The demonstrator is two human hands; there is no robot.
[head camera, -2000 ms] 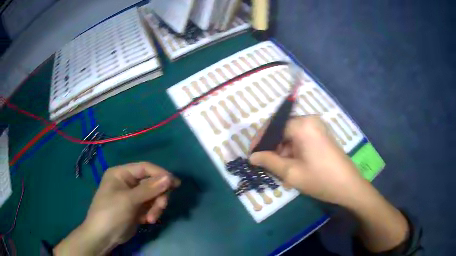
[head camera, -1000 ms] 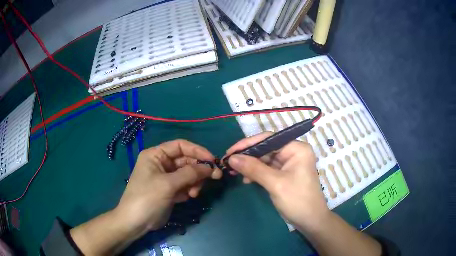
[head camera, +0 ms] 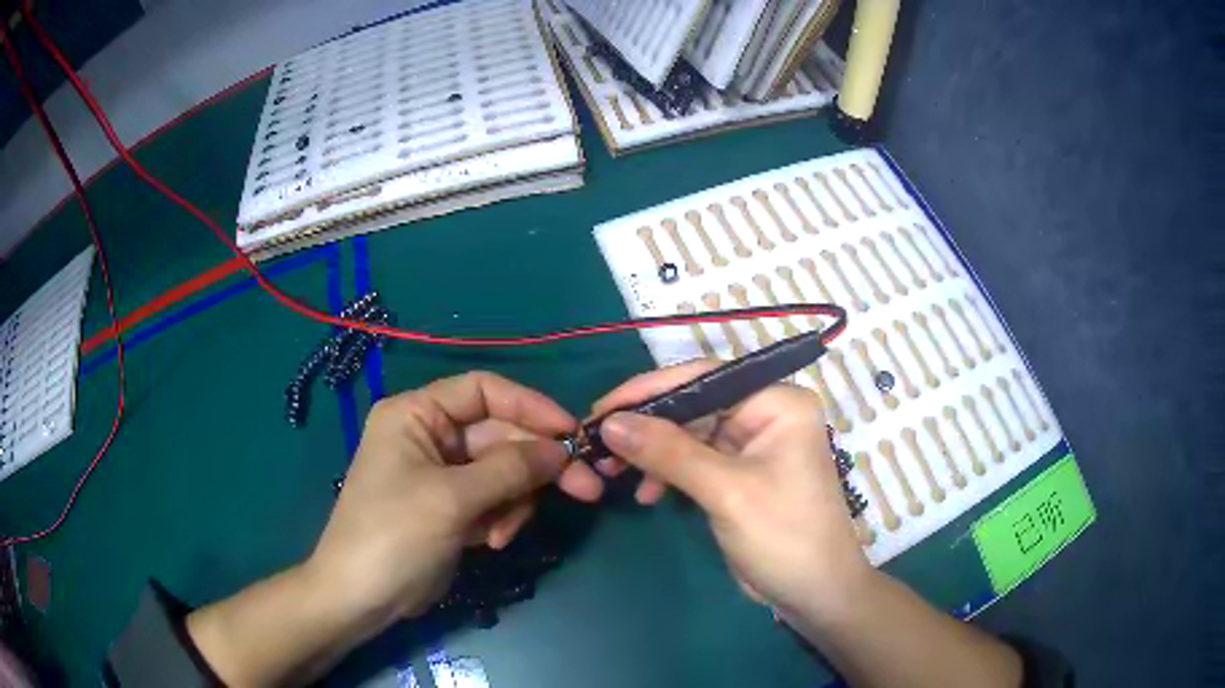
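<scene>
My right hand (head camera: pixel 766 484) holds the black test probe pen (head camera: pixel 732 383), its tip pointing left. My left hand (head camera: pixel 443 491) pinches a tiny shiny speaker driver (head camera: pixel 571 445) at the probe's tip; fingers partly hide the contact. The red and black probe lead (head camera: pixel 511 339) runs from the pen's rear to the upper left. Driver stacks (head camera: pixel 343 352) lie on the green mat beyond my left hand. More dark stacks (head camera: pixel 490 586) lie below the hands. The right-hand tray (head camera: pixel 806 255) lies flat with a few single drivers on it; my right hand partly hides its dark driver heap (head camera: pixel 846 477).
Stacked trays (head camera: pixel 403 101) stand at back left of centre. Leaning trays (head camera: pixel 766 47) rest on another tray beside the yellow tube (head camera: pixel 867 61). A green label (head camera: pixel 1034 527) is at the right tray's corner. Another tray (head camera: pixel 47 363) is at far left.
The view first swung and my hands came together, the probe turning from upright to slanted. Since a second ago, the hands stay joined and the pen and its lead have shifted slightly.
</scene>
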